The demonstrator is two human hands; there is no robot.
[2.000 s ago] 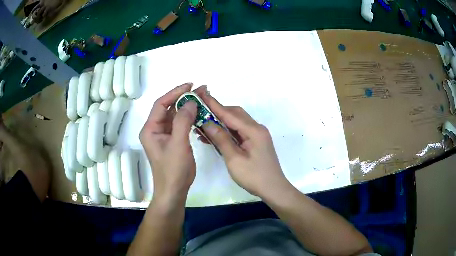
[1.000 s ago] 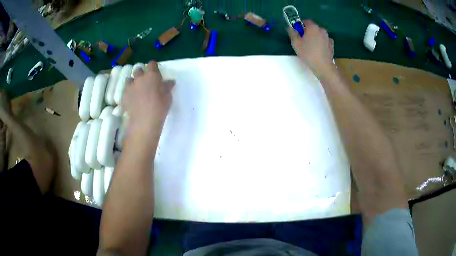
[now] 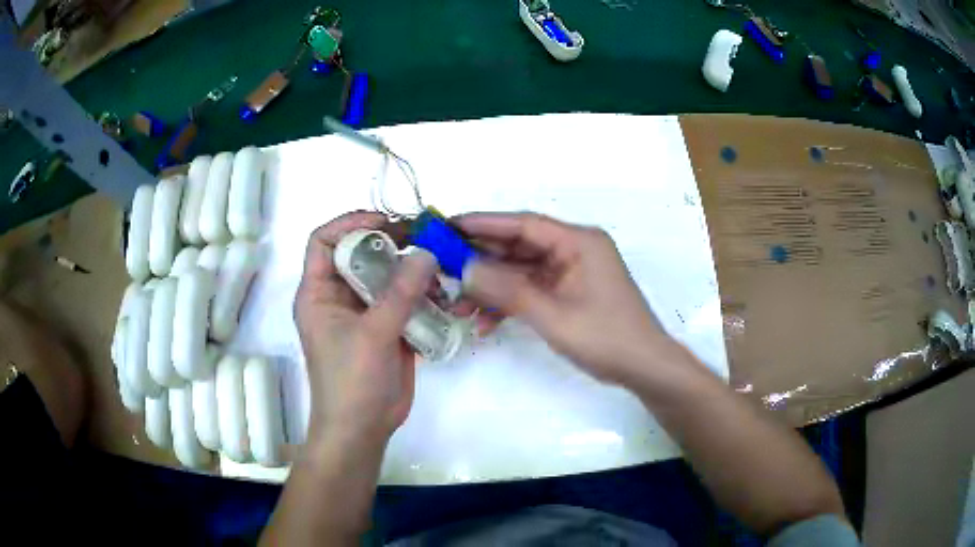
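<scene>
My left hand [image 3: 358,321] holds a white housing shell [image 3: 371,264] with its hollow side up; my thumb lies across its middle. My right hand [image 3: 556,288] holds a blue battery [image 3: 442,244] by its lower end, just above the right side of the shell. Thin pale wires [image 3: 398,184] loop up from the battery to a small grey-green strip [image 3: 353,135], possibly the circuit board, which hangs over the far edge of the white sheet. The fingertips of my right hand are blurred and partly hidden behind the battery and shell.
White closed-looking housings [image 3: 160,331] stand in rows at left on the white sheet [image 3: 556,406] and brown cardboard [image 3: 791,246]. The green belt [image 3: 460,75] carries a shell with a blue battery [image 3: 553,29], a loose white shell [image 3: 721,60] and wired batteries. A perforated grey bar is upper left; another person's arm is far left.
Both hands have come back to the middle, now with an open shell and a wired battery. The filled shell my right hand held now lies on the belt. Belt parts have shifted left in view.
</scene>
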